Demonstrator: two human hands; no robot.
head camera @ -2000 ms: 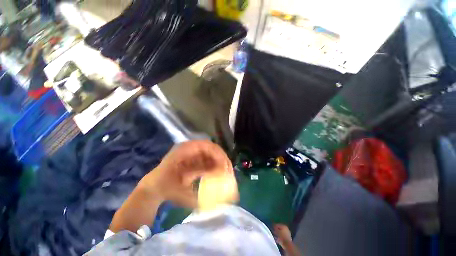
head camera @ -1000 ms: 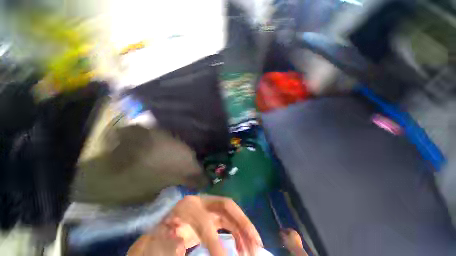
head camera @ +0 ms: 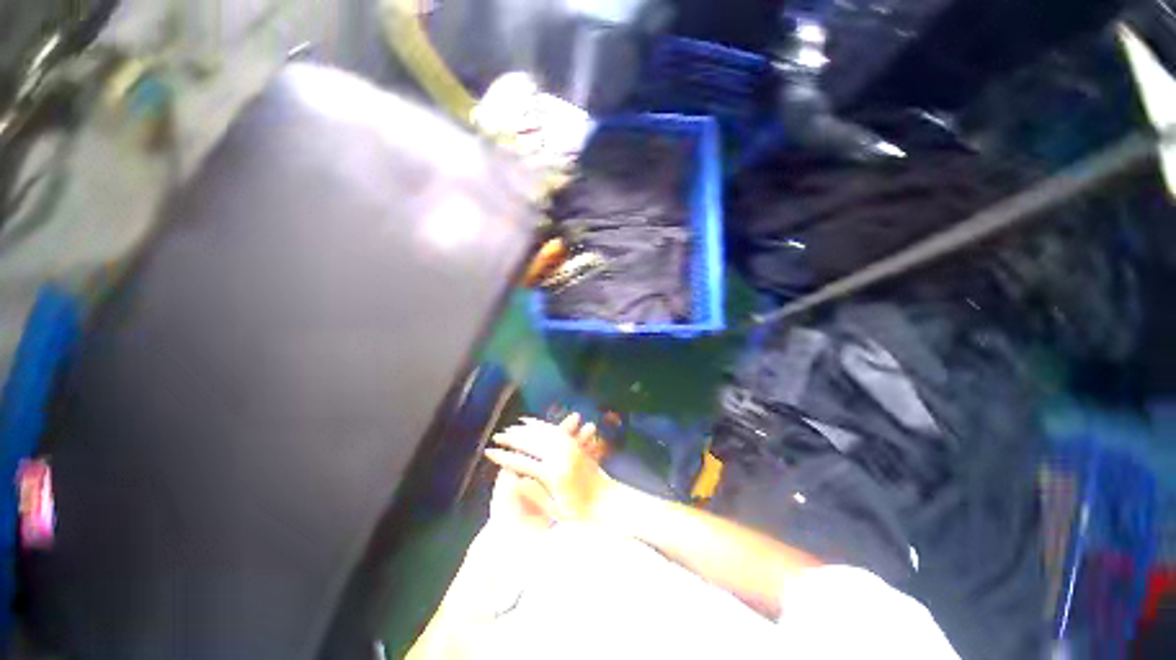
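Observation:
My right hand (head camera: pixel 570 472) and my left hand (head camera: pixel 519 499) are together at the lower centre, touching, with the right fingers stretched over the left. Both are bright and blurred; whether anything lies between them cannot be told. Beyond them a blue plastic crate (head camera: pixel 709 239) stands on the green floor and holds dark garments (head camera: pixel 623 226). The padded table (head camera: pixel 277 348) with a dark top lies left of my hands, and neither hand touches it.
Dark cloth piles (head camera: pixel 903 451) lie on the right. A long thin pole (head camera: pixel 961 235) slants above them. A blue bar (head camera: pixel 36 355) and a pink packet (head camera: pixel 38 503) are at the table's far left edge. Another blue crate (head camera: pixel 1109 516) is at the right. A yellow piece (head camera: pixel 707 475) lies near my right forearm.
The view has turned right: the table is now on the left and the crate has come into view. My hands remain close together, now with the right fingers stretched out.

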